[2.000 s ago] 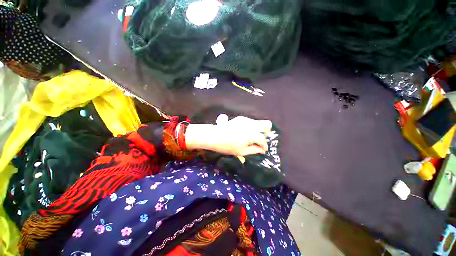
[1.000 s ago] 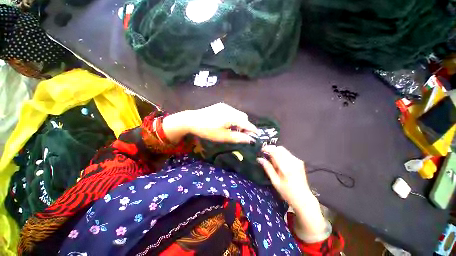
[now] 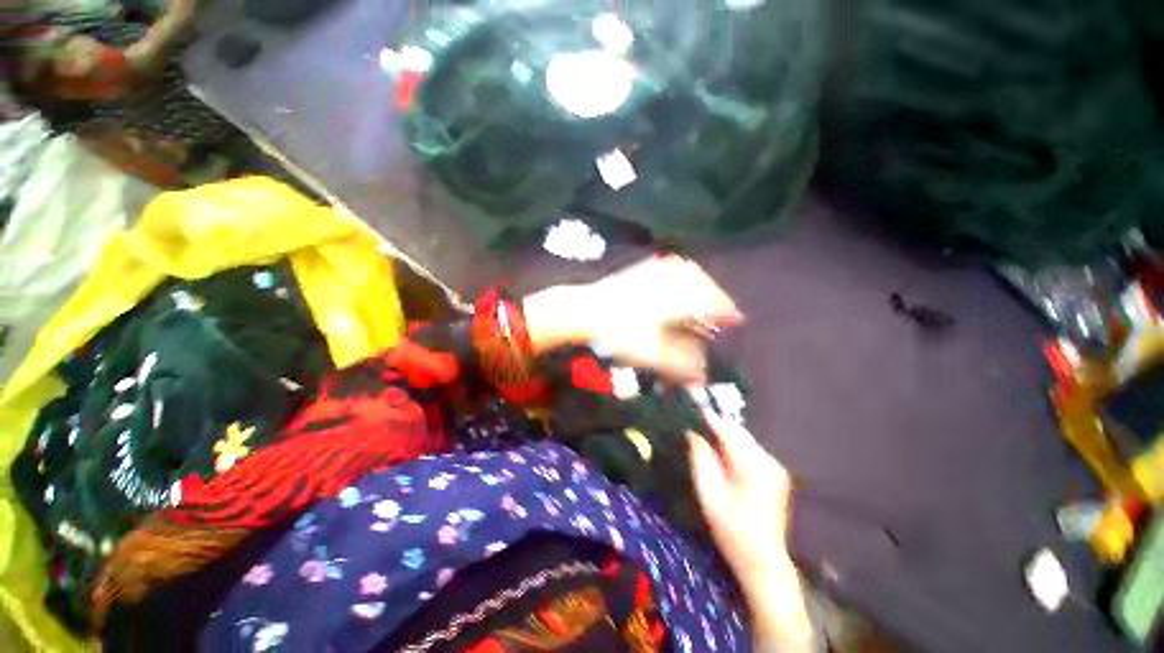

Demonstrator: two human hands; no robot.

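Note:
A dark green plush piece [image 3: 657, 447] lies bunched at the table edge and on my lap. It bears white marks at its right end, a red and white patch near my left wrist and a small yellow patch. My left hand [image 3: 638, 316] is over its upper part, blurred, with bent fingers; what it holds cannot be told. My right hand [image 3: 747, 504] comes from below, its fingertips gripping the piece's right end by the white marks. No needle can be made out.
Green plush heaps [image 3: 728, 140] lie at the back of the dark table [image 3: 868, 421]. White labels [image 3: 574, 240] lie before them, small black pieces [image 3: 922, 310] to the right. A yellow sack [image 3: 243, 230] of green pieces stands left. A white object [image 3: 1047, 579] and green case [image 3: 1142, 593] are at right.
The view has shifted and blurred. Two seconds ago only my left hand showed; my right hand then came in at the piece. My left hand has since lifted off the lettering. The dark thread loop no longer shows.

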